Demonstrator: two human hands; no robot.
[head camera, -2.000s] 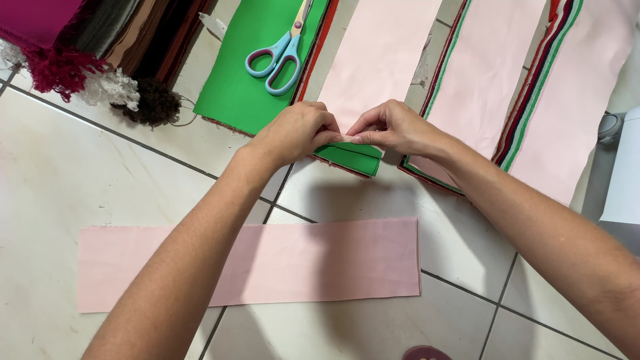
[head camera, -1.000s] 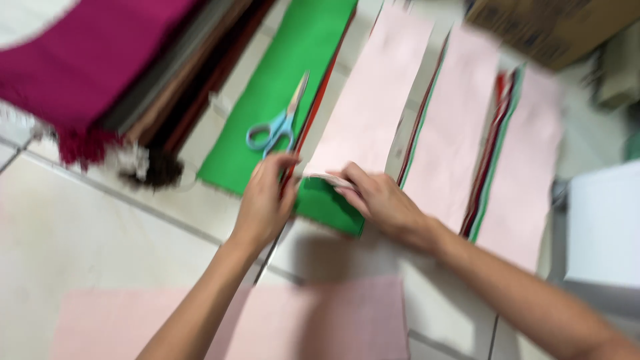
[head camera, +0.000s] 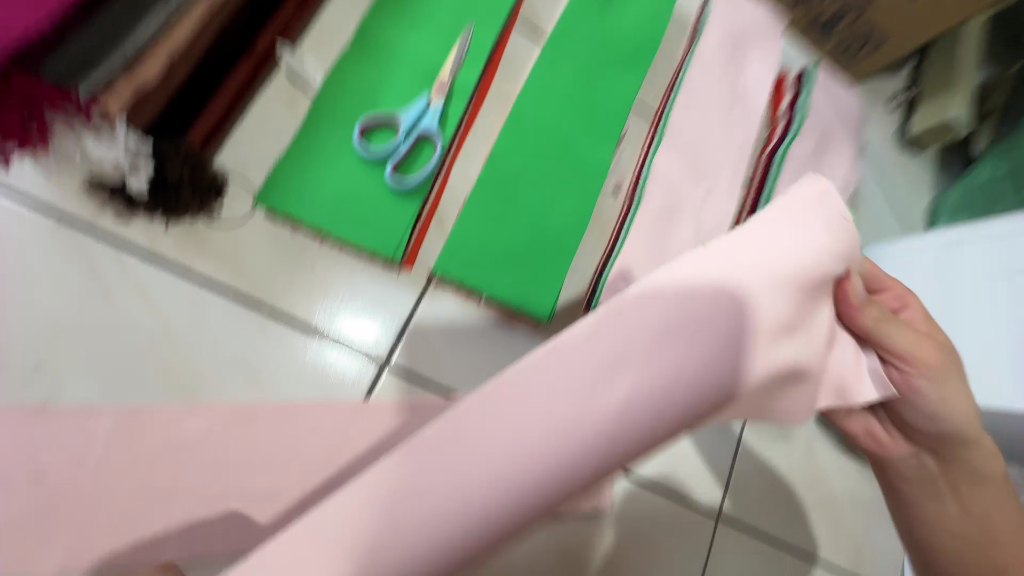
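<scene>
My right hand (head camera: 912, 352) grips one end of a pink fabric strip (head camera: 576, 400), thumb on top, at the right. The strip slants down to the bottom edge, raised over the floor. Of my left hand only a bit of skin (head camera: 166, 570) shows at the bottom edge, too little to tell what it holds. Below the raised strip a second pink fabric piece (head camera: 200, 448) lies on the tiles. Behind are a green fabric strip (head camera: 552, 160) and another green piece (head camera: 336, 144) bearing scissors with light blue handles (head camera: 408, 144).
Stacked pink strips (head camera: 696, 152) with layered coloured edges lie at the upper right. Dark and brown folded fabrics (head camera: 176, 88) with frayed ends lie upper left. A cardboard box (head camera: 872, 28) stands at the top right, and a white object (head camera: 952, 312) is at the right edge.
The pink strip that lay on the middle green stack has been lifted off toward me, and the green beneath is uncovered. My left hand has moved down, almost out of view.
</scene>
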